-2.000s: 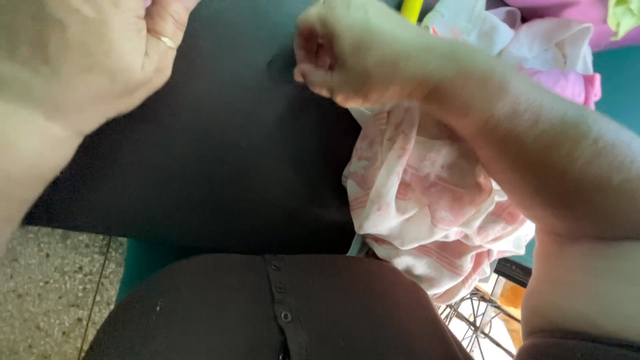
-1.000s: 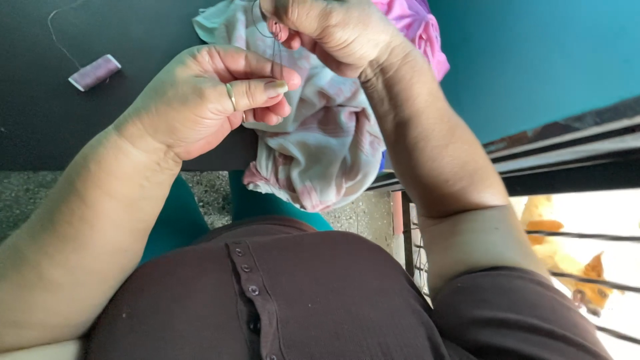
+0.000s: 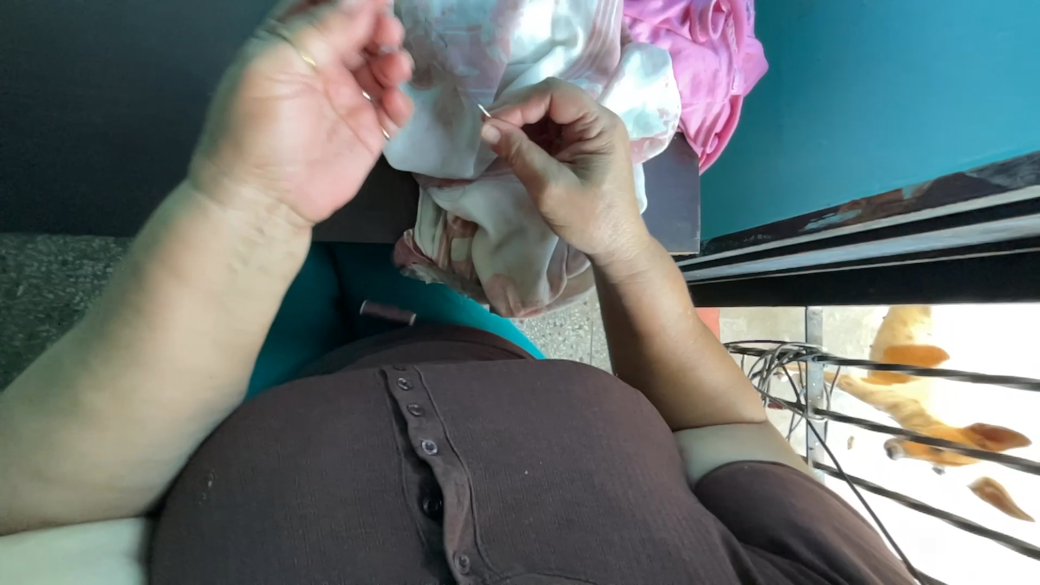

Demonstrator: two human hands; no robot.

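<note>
My right hand (image 3: 573,154) pinches a sewing needle (image 3: 484,111) between thumb and forefinger, above a crumpled white-and-pink cloth (image 3: 520,219). My left hand (image 3: 301,122), palm turned up and blurred, is raised at the upper left beside the cloth; its fingertips are partly cut off by the frame, so I cannot tell whether they hold thread. A thread spool (image 3: 388,314) shows blurred at my lap, just below the table's front edge. The white-and-pink cloth lies on the dark table and hangs over its edge.
A bright pink cloth (image 3: 707,73) lies at the right end of the dark table (image 3: 97,122), by a teal wall (image 3: 861,106). Metal window bars (image 3: 918,370) and coiled wires (image 3: 784,374) are at right, with a tan dog (image 3: 910,406) beyond.
My hands, close together a second ago, are now apart, with the left raised and turned palm up. The spool was on the table and now shows at my lap.
</note>
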